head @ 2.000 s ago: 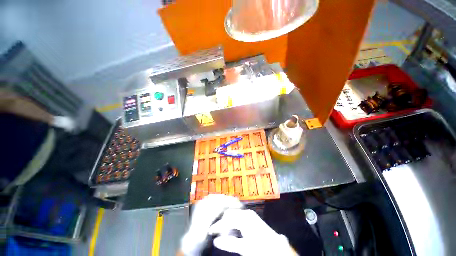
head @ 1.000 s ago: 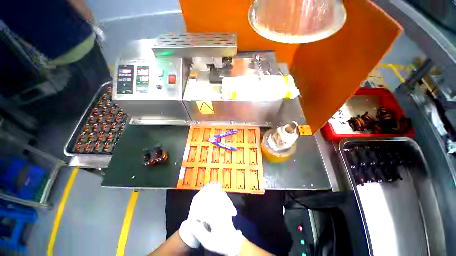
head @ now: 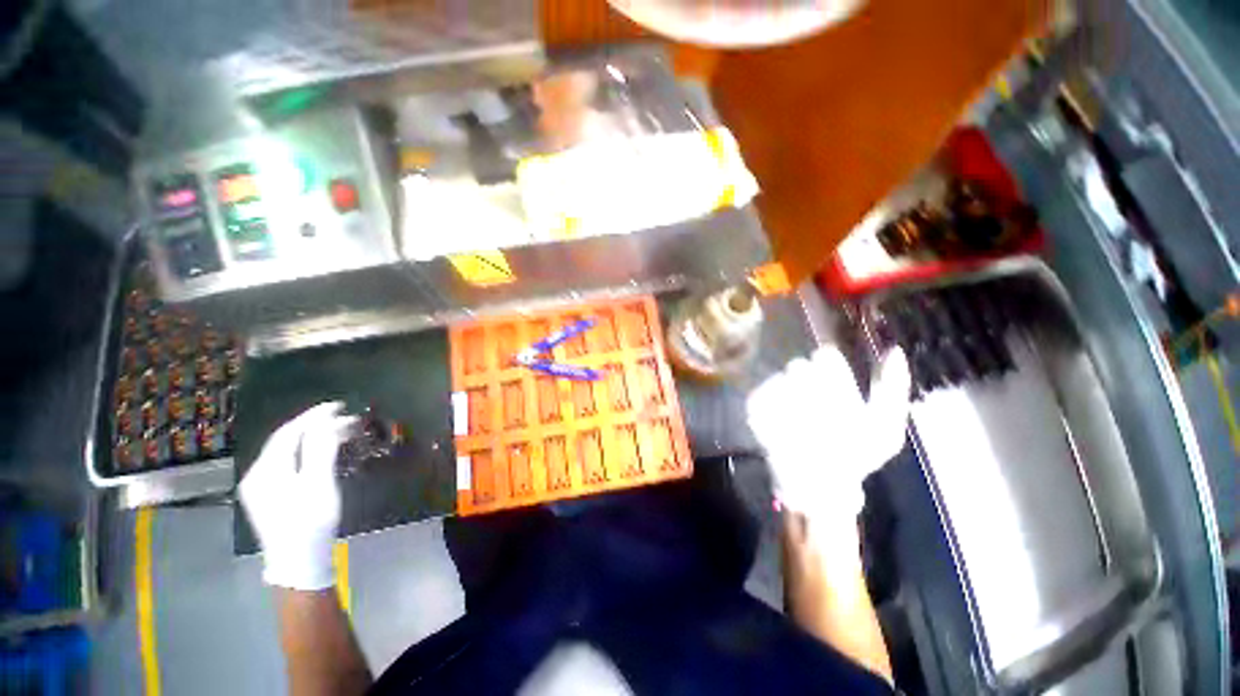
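Observation:
My gloved left hand (head: 299, 483) is over the dark mat (head: 293, 388) at the left. Its fingertips are at the small black-and-copper coils (head: 375, 438); blur hides whether they grip them. My gloved right hand (head: 827, 424) is at the mat's right end, beside the right steel tray. Its thumb and fingers are apart and no object shows in it. The orange slotted plate (head: 571, 405) lies between the hands, with blue-handled cutters (head: 558, 352) on it.
The solder machine (head: 326, 279) stands behind the mat. A whitish bottle (head: 721, 329) stands right of the plate. A left tray (head: 166, 483) holds rows of coils. At right are a red bin (head: 850, 272) and a steel tray (head: 1013, 544) with dark parts. An orange panel (head: 816, 129) stands behind.
My hands were together in front of the plate and have moved apart, left to the coils and right toward the right tray. The view has shifted and blurred.

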